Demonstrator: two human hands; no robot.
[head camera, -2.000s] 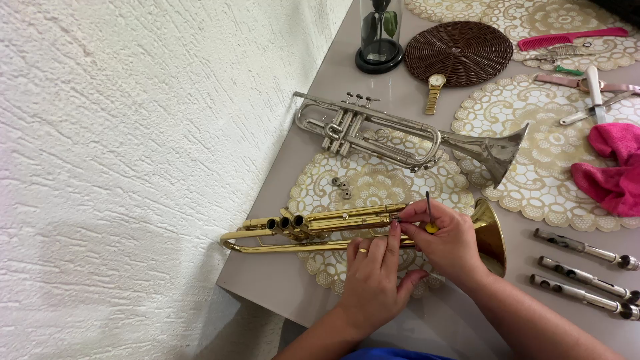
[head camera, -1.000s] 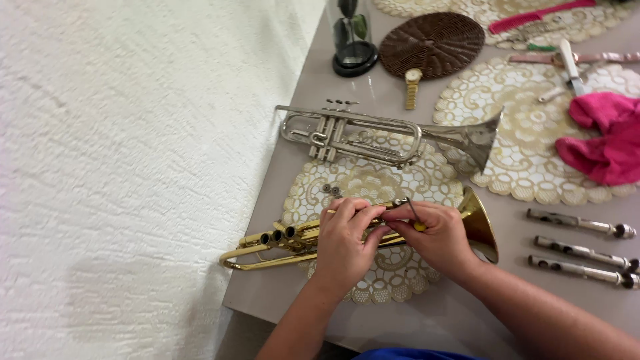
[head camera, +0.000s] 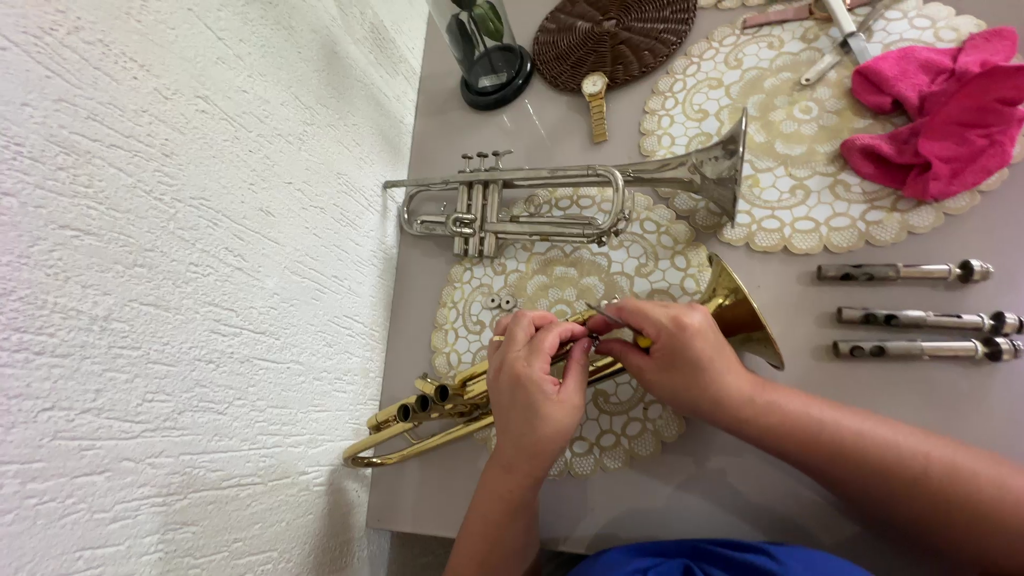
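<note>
A brass-coloured trumpet (head camera: 736, 312) lies across a lace-patterned placemat, its bell to the right and its open valve casings to the left. My left hand (head camera: 532, 384) rests over the middle of its tubing, thumb and fingertips pinching a small part too hidden to name. Against those fingertips is my right hand (head camera: 676, 348), which holds a thin metal tool with a yellow part (head camera: 643, 342), perhaps a small screwdriver. Two small round metal caps (head camera: 501, 302) lie on the placemat (head camera: 560, 272) just beyond my left hand. Three trumpet valves (head camera: 920, 318) lie to the right.
Beyond the brass trumpet lies a silver-coloured trumpet (head camera: 552, 180). Farther back are a gold wristwatch (head camera: 595, 104), a brown woven mat (head camera: 612, 36) and a glass-domed ornament (head camera: 496, 76). A pink cloth (head camera: 944, 112) and a white-handled knife (head camera: 848, 32) are at the back right. A textured wall (head camera: 200, 280) borders the table.
My hands came together over the tubing, the left one moving toward the right one. The brass trumpet now lies at a steeper slant, with its bell farther back. The view has shifted.
</note>
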